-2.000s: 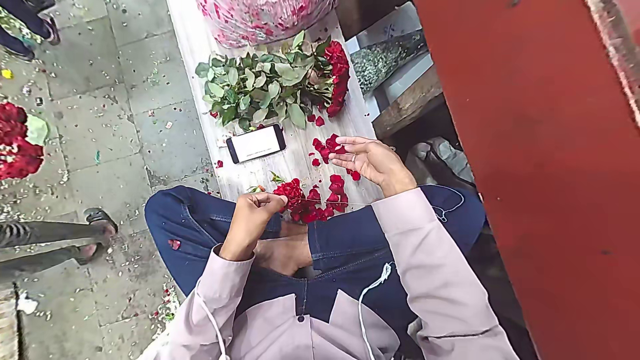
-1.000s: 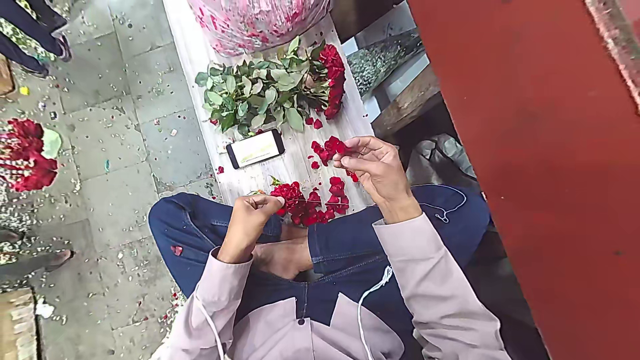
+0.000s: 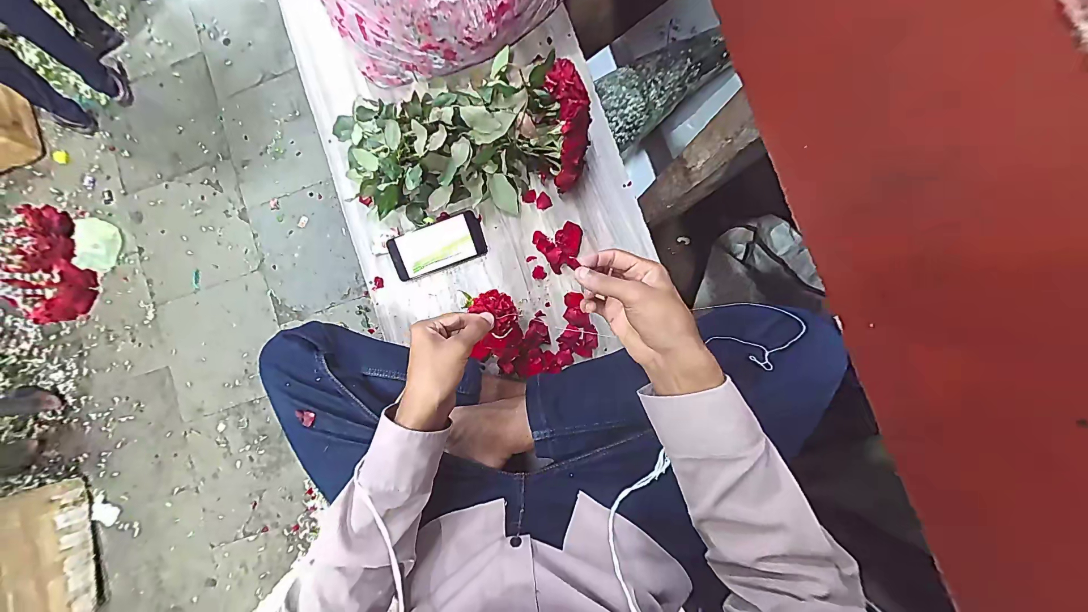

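Observation:
My left hand (image 3: 442, 357) pinches thumb against finger at the edge of a red flower head (image 3: 495, 319); whether it grips the flower or thread beside it is hard to tell. My right hand (image 3: 637, 306) holds a small red petal (image 3: 572, 263) between thumb and fingertips. A thin white thread (image 3: 544, 330) runs between the hands, above loose red petals (image 3: 578, 336) on the whitish board (image 3: 612, 212). More petals (image 3: 557, 245) lie just beyond my right fingertips. Thread also trails over the right knee (image 3: 762, 350).
A smartphone (image 3: 436, 246) with a lit screen lies beside a leafy bunch of red roses (image 3: 571, 119). Behind is a plastic bag of petals (image 3: 442, 34). A red surface (image 3: 926, 255) borders the right. Another person's legs (image 3: 59, 51) show at upper left.
My right hand was more open two seconds ago; its thumb and fingers have since come together at the petals. My left hand stays by the red flower head.

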